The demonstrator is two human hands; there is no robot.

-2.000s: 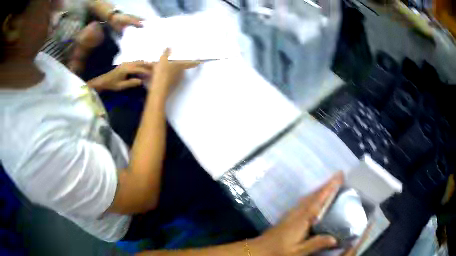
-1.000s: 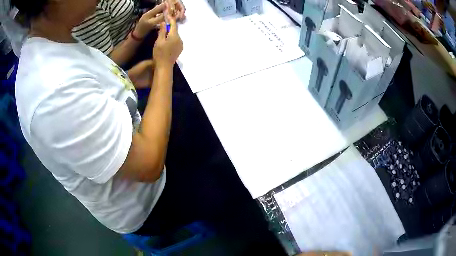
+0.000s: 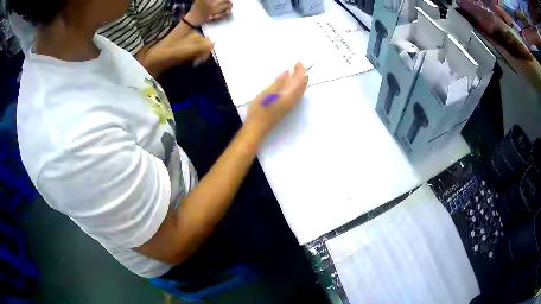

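Observation:
Neither of my hands is in the picture. Nearest in front of me a blank white foam sheet (image 3: 403, 249) lies on the dark bench, cut off by the bottom edge. Beyond it lies a larger white sheet (image 3: 338, 172). Open light blue and white retail boxes (image 3: 409, 101) with a dark fan picture stand upright at the right, white material showing in their tops. A white sheet with handwriting (image 3: 267, 47) lies farther off.
A seated person in a white T-shirt (image 3: 89, 142) is at the left, one hand over the sheets with a slim pen. Another person in stripes (image 3: 127, 27) sits beyond. Small caps (image 3: 483, 219) and black rounded parts (image 3: 522, 187) lie at the right. More boxes (image 3: 293, 6) stand at the top.
My hand and the open box it held at the lower right have left the picture. The neighbour's hand has moved right over the white sheets. The view has steadied.

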